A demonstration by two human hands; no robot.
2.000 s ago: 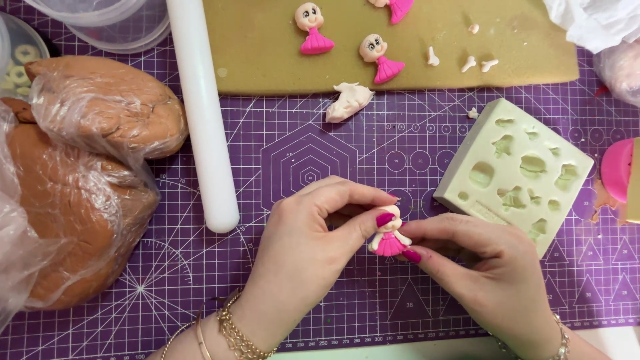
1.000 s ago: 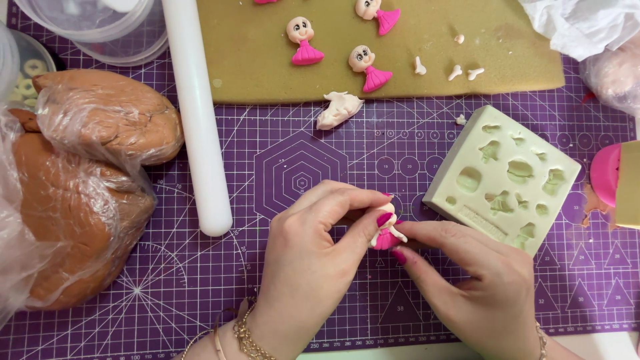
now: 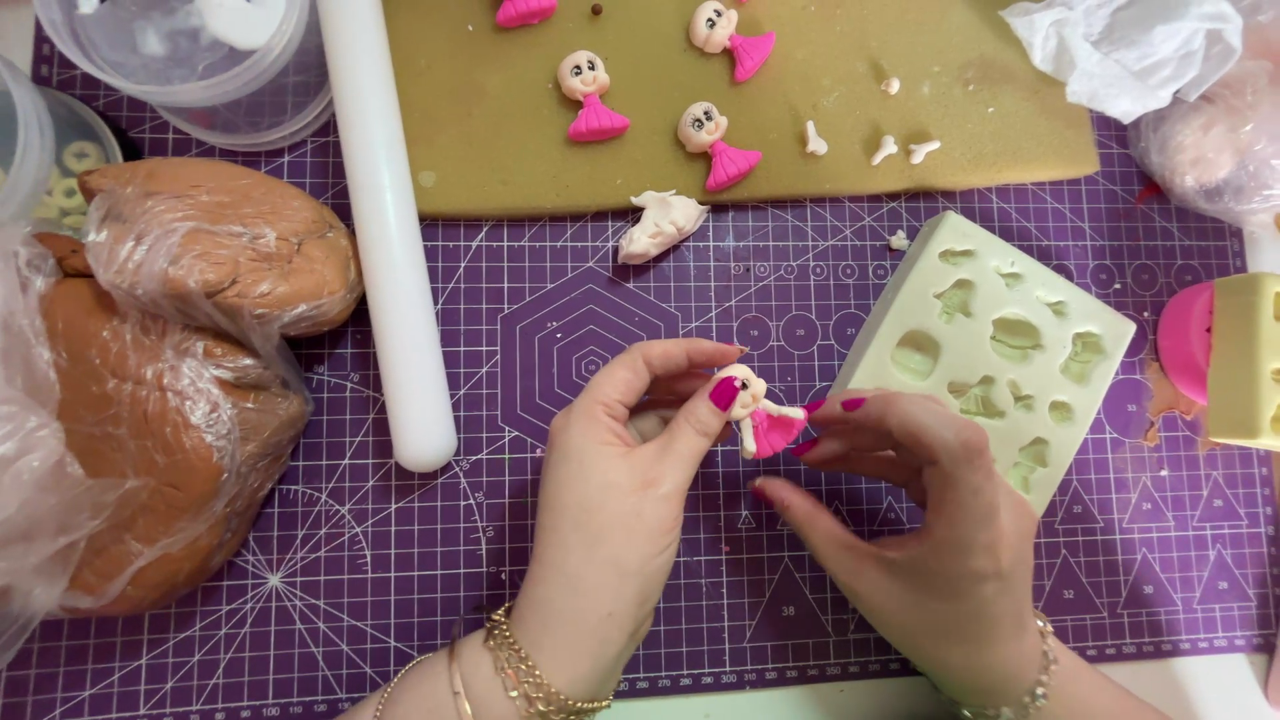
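My left hand [image 3: 640, 480] pinches a small clay doll [image 3: 775, 428] by its pale head, between thumb and index finger. The doll has a pink dress and two pale arms, one sticking out to the right. At that arm's end are the fingertips of my right hand [image 3: 900, 480], its thumb spread apart below; whether they touch the arm is hard to tell. Several similar armless dolls [image 3: 598, 118] lie on the olive sheet [image 3: 480, 180] above, with small pale clay arm pieces [image 3: 884, 150] to their right. A lump of pale clay [image 3: 660, 226] sits below the sheet's edge.
A green silicone mold [image 3: 975, 395] lies right of my hands on the purple cutting mat [image 3: 400, 600]. The white rolling pin [image 3: 385, 240] and plastic-wrapped brown clay [image 3: 170, 400] are at left, clear tubs [image 3: 210, 80] upper left. White tissue [image 3: 1130, 50] and a yellow block [image 3: 1245, 360] are at right.
My right thumb and fingers, earlier close around the doll's dress, have moved apart and the thumb is now off it. One doll arm now points out to the right. My left hand still holds the head.
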